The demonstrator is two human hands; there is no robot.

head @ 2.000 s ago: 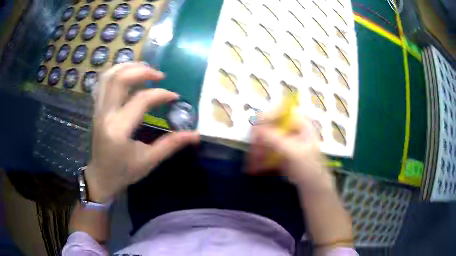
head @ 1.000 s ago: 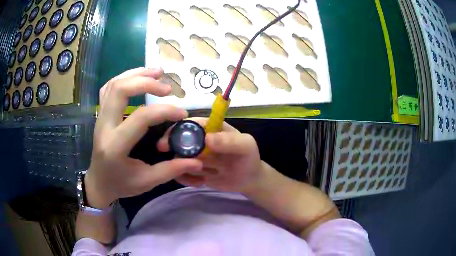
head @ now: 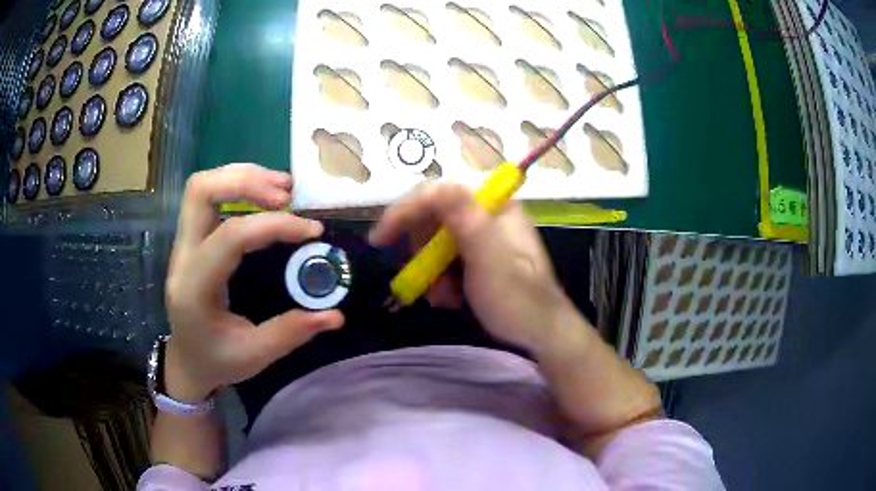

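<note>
My left hand (head: 226,278) holds a loudspeaker driver (head: 318,276) between thumb and fingers, its pale ring and silver centre facing me. My right hand (head: 490,254) holds the yellow test probe (head: 456,233), its metal tips pointing down and left, a short way right of the driver and apart from it. A red and black lead runs up from the probe. The white foam tray (head: 375,186) lies beyond my hands. One driver (head: 411,151) sits in its nearest row, second cutout from the left, ring side up. The other visible cutouts hold no driver.
A clear blister tray (head: 178,115) with rows of dark drivers on brown card is at the left. Stacked filled foam trays (head: 845,144) stand at the right. An empty foam tray stack (head: 711,307) is low at the right. Empty blister trays (head: 106,288) are low at the left.
The driver in my left hand has turned from its dark front to its ringed back. My right hand has moved right, away from the driver, and the probe now tilts down and left.
</note>
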